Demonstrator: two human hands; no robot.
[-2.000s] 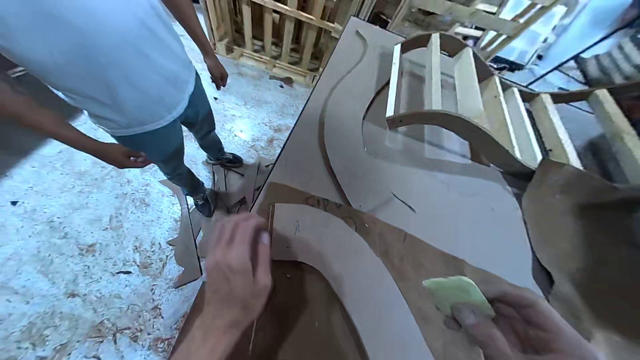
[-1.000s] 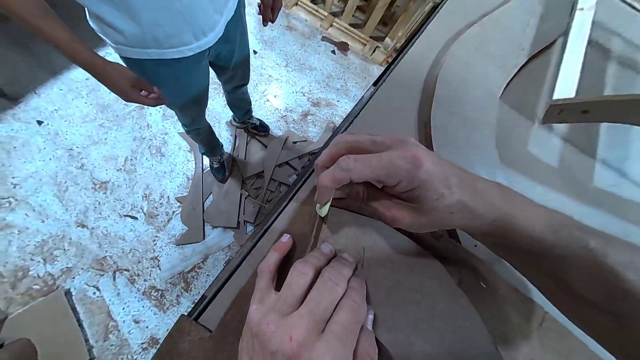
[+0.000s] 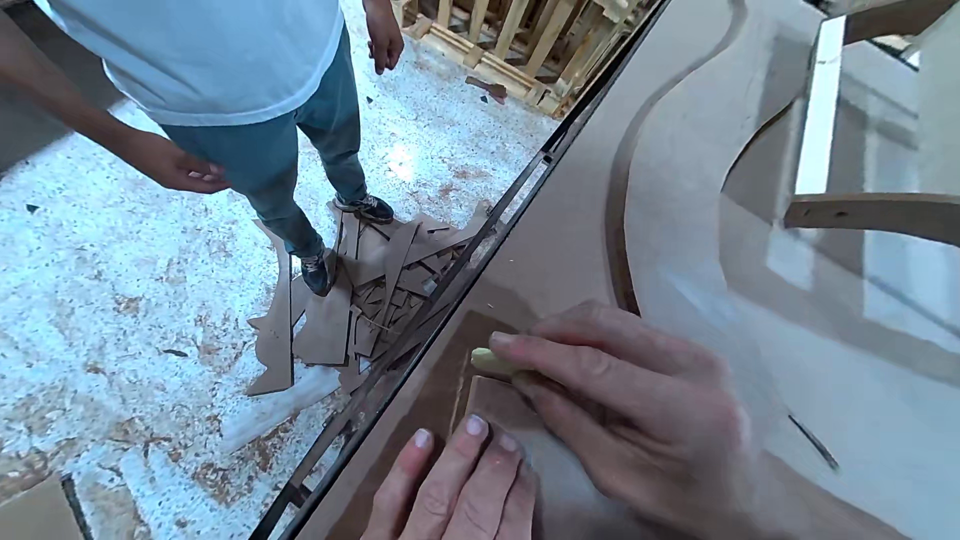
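Observation:
My right hand (image 3: 637, 397) pinches a pale yellow-green piece of chalk (image 3: 492, 363) at the corner of a flat cut template (image 3: 555, 450). The template lies on a brown fiberboard sheet (image 3: 472, 330), and a light line (image 3: 459, 390) runs on the sheet along the template's left edge. Fingers spread, my left hand (image 3: 465, 487) presses flat on the template near that edge; part of it is cut off by the bottom of the view. Most of the template is hidden under my hands.
Beyond my hands, a large curved board (image 3: 697, 150) lies on the table, with a curved wooden frame (image 3: 885, 210) on it. The table's dark metal edge (image 3: 442, 300) runs diagonally. A person (image 3: 262, 127) stands past it among board offcuts (image 3: 322, 322). Slatted wooden frames (image 3: 517, 37) stand behind.
My left hand has come down onto the template, and my right hand has brought the chalk from the right side to its corner. Since one second ago, both hands have stayed close together there.

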